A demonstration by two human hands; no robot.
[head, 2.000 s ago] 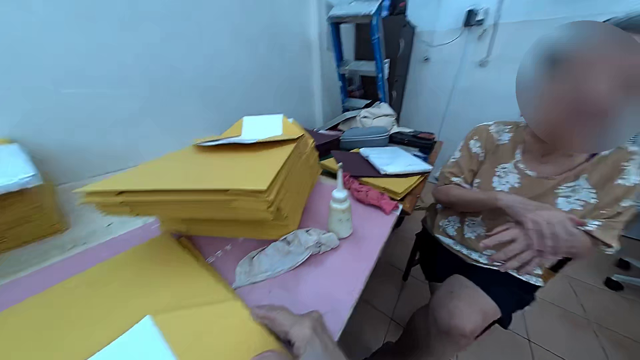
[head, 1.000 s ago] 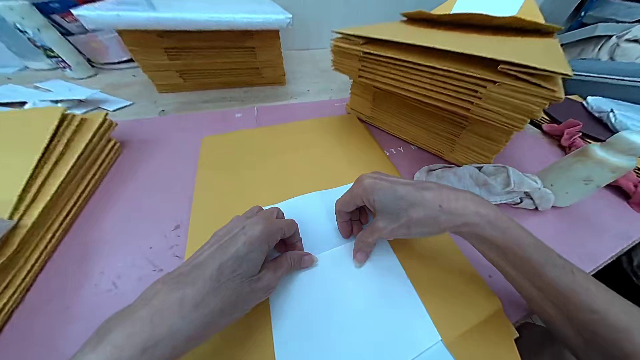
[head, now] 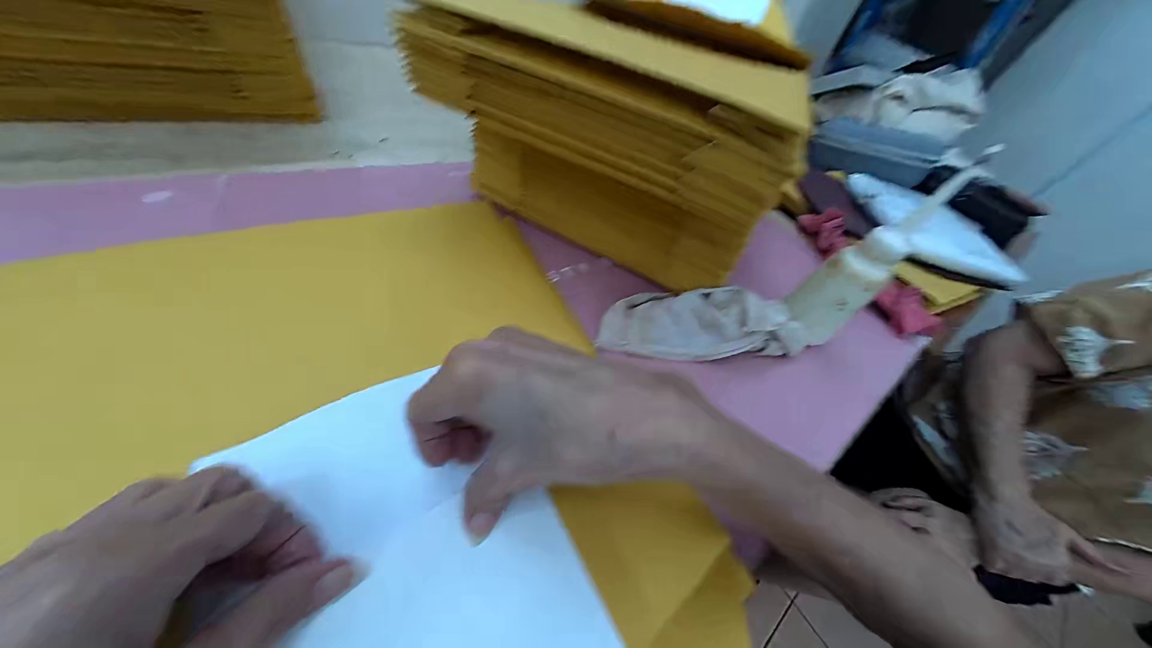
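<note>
A white paper sheet (head: pixel 405 540) lies on a large yellow paper envelope (head: pixel 270 306) on the pink tabletop. My left hand (head: pixel 180 558) rests at the sheet's left edge, thumb on the paper; the hand is blurred and its curled fingers are partly hidden. Across the sheet's upper right part lies my right hand (head: pixel 549 414), its fingers curled under and the thumb on the paper. Whether either hand pinches the sheet I cannot tell. Beyond my right hand, a crumpled pale cloth (head: pixel 693 324) lies beside a plastic squeeze bottle (head: pixel 841 288) with a long nozzle, which looks tilted.
Behind the envelope stands a tall stack of folded yellow envelopes (head: pixel 621 153); another stack (head: pixel 153 63) is at the back left. A pink cloth (head: pixel 904 306) and a white packet (head: pixel 936 229) lie at the right. A person (head: pixel 1062 414) sits beyond the table's right edge.
The view has swung right since one second ago, bringing the seated person back in. Both hands remain at the white sheet. Two seconds ago only one hand showed clearly, at the envelope's edge.
</note>
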